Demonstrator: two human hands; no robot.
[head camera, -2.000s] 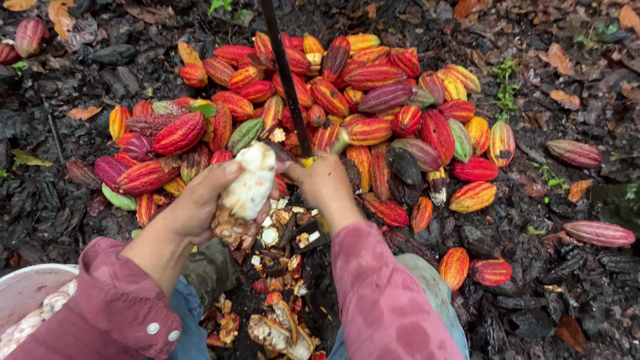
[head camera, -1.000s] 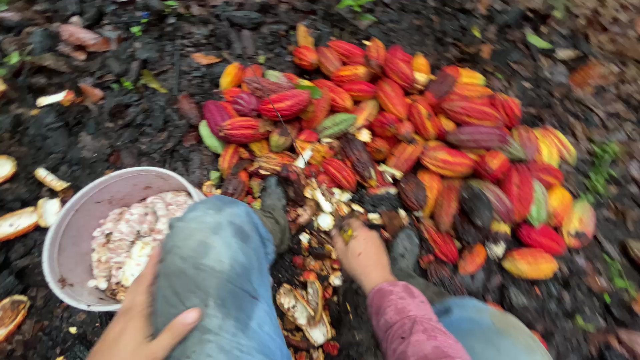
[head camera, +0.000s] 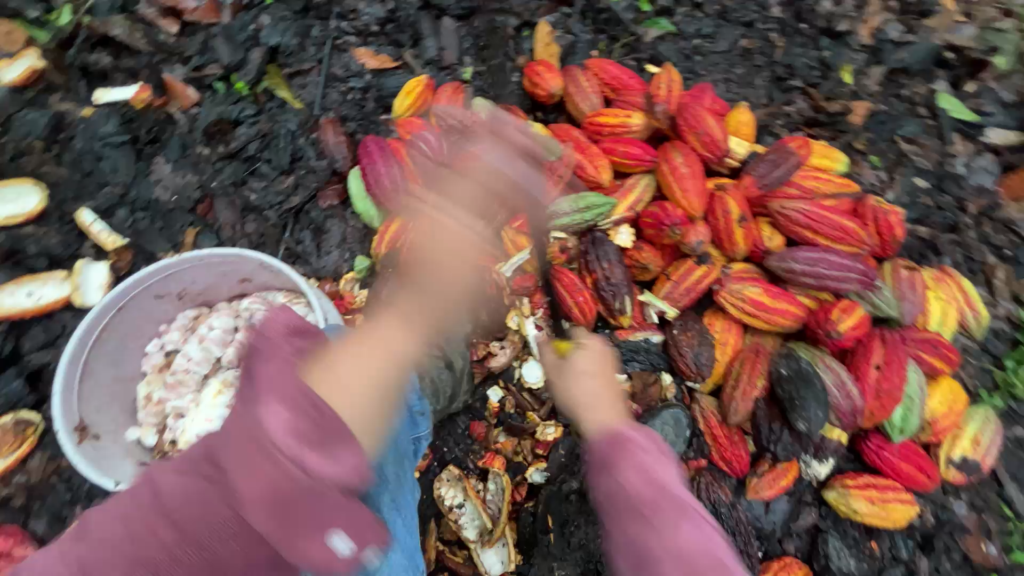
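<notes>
A heap of red, yellow, green and purple cacao pods (head camera: 768, 304) lies on the ground. My left hand (head camera: 480, 184), strongly blurred, is over the left part of the heap; whether it holds a pod does not show. My right hand (head camera: 584, 376) is closed around the handle of a machete, low at the near side of the pods. Its dark blade (head camera: 538, 248) points away from me, blurred and partly behind my left hand. At the left stands a pale plastic bucket (head camera: 72, 360) with whitish wet cacao beans (head camera: 192, 360) inside.
Opened husks (head camera: 36, 294) lie on the dark, leaf-littered ground left of the bucket. Between my legs are broken husk pieces (head camera: 472, 512) and scraps. My jeans-clad knee (head camera: 404, 472) is beside the bucket. Green plants grow at the right edge.
The left hand held a white bean mass two seconds ago, then was near the bucket and knee without it; now it has moved forward over the pods. The view has swung left.
</notes>
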